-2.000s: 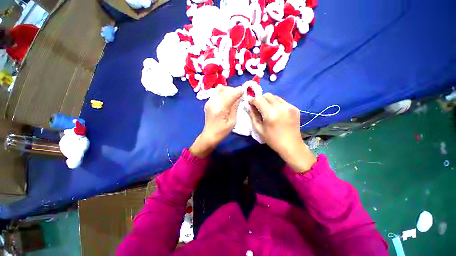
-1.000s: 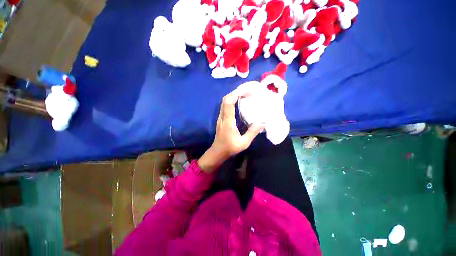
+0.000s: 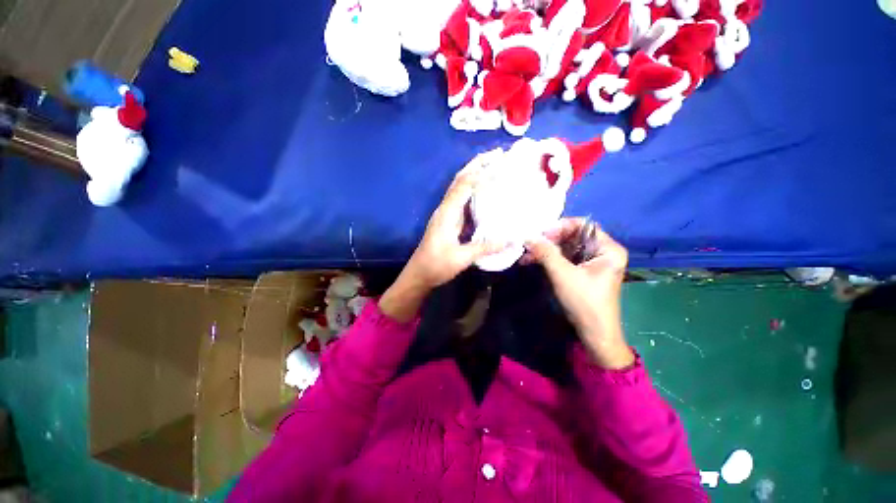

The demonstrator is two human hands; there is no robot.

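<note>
A white plush toy body (image 3: 511,201) is held just over the table's front edge. A red Santa hat (image 3: 587,155) with white trim and pompom is at its upper right, its red inside partly showing. My left hand (image 3: 442,236) grips the body from the left. My right hand (image 3: 591,285) is at the lower right of the body, fingertips close to it, closed around a small dark, shiny thing (image 3: 584,242), too blurred to name. No needle or thread can be made out at the hands.
Loose Santa hats (image 3: 511,79) and white bodies (image 3: 364,49) lie ahead. A hatted toy (image 3: 111,154), blue spool (image 3: 98,85) and yellow piece (image 3: 183,60) are at left. A floor carton (image 3: 147,383) and hatted toys (image 3: 339,309) are below the table edge.
My right hand, out of view one second ago, is back beside the toy with a dark thing in it. The hat now points right. The view has shifted, showing more of the floor carton.
</note>
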